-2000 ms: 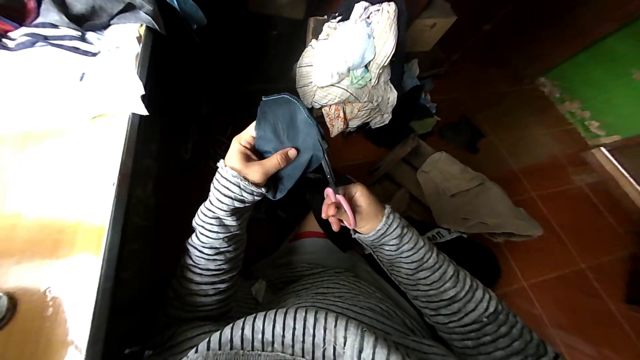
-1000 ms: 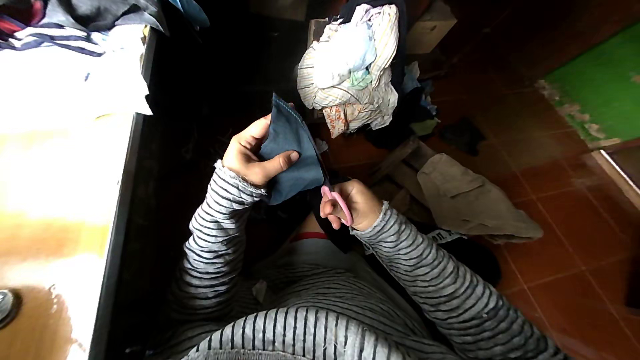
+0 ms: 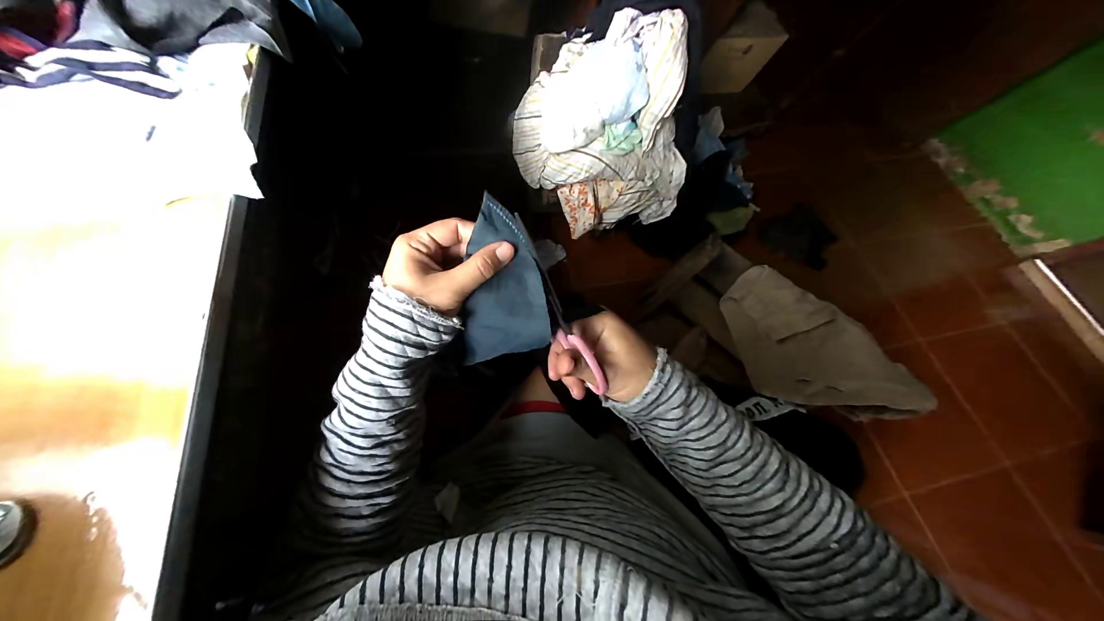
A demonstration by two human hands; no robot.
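Observation:
A piece of dark blue-grey fabric (image 3: 509, 310) hangs from my left hand (image 3: 440, 266), pinched between its thumb and the fingers behind. A line of stitching shows along the upper right edge of the cloth. My right hand (image 3: 608, 355) grips scissors with pink handles (image 3: 585, 358). Their dark blades point up and lie along the right edge of the fabric. How far the blades are parted cannot be told, and part of them is hidden by the cloth.
At left stands a wooden table (image 3: 69, 535) with clothes (image 3: 172, 26) at its far end. Ahead lies a heap of light patterned cloth (image 3: 595, 112), with a cardboard box (image 3: 743, 52) beside it. A brown cloth (image 3: 811, 345) lies to the right, over the tiled floor (image 3: 975, 405).
The fabric in my left hand has changed shape: its rounded top of two seconds ago is now a narrow point. Both hands have stayed nearly in place.

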